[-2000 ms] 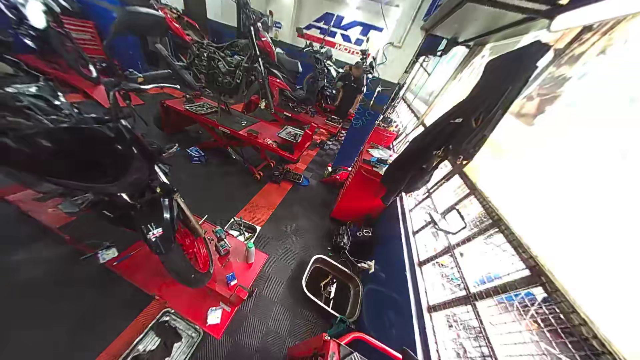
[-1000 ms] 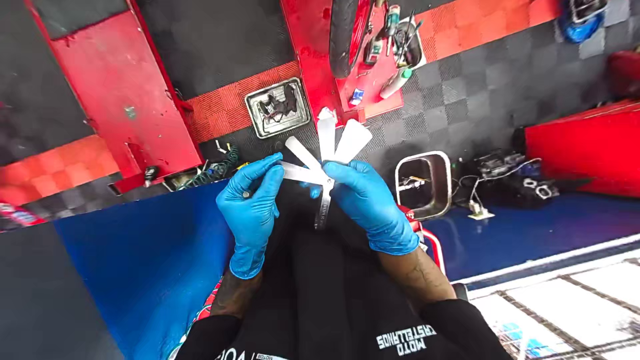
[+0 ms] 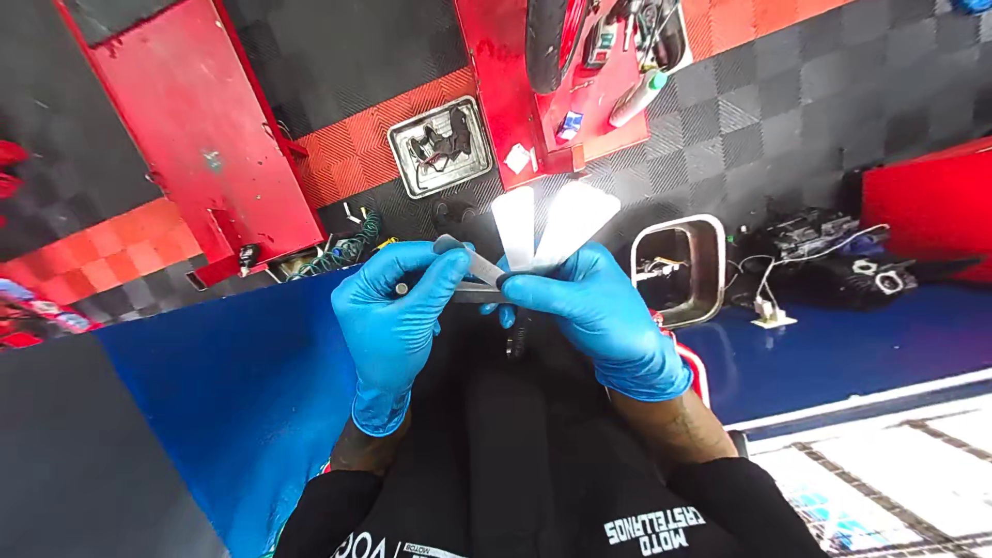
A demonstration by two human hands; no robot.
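Note:
A fanned set of thin metal blades (image 3: 515,225), which looks like a feeler gauge, is between my hands at the middle of the head view. My right hand (image 3: 601,310), in a blue glove, grips its pivot end with the thumb on top. Several wide blades point up and away from me, shining in the light. With thumb and forefinger, my left hand (image 3: 399,314), also gloved in blue, pinches the tip of one narrow blade that points left. Part of the gauge is hidden behind my fingers.
Ahead lies a metal tray (image 3: 440,147) with dark parts. A red lift platform (image 3: 558,132) holds a wheel, a bottle (image 3: 637,101) and tools. Another red lift (image 3: 201,132) is at left. At right are a basin (image 3: 678,267) and engine parts (image 3: 837,263) on a blue surface.
The view has swung down from the workshop to my hands since the first frame. In the last second, the wide blades have drawn closer together, and my left hand now pinches a blade.

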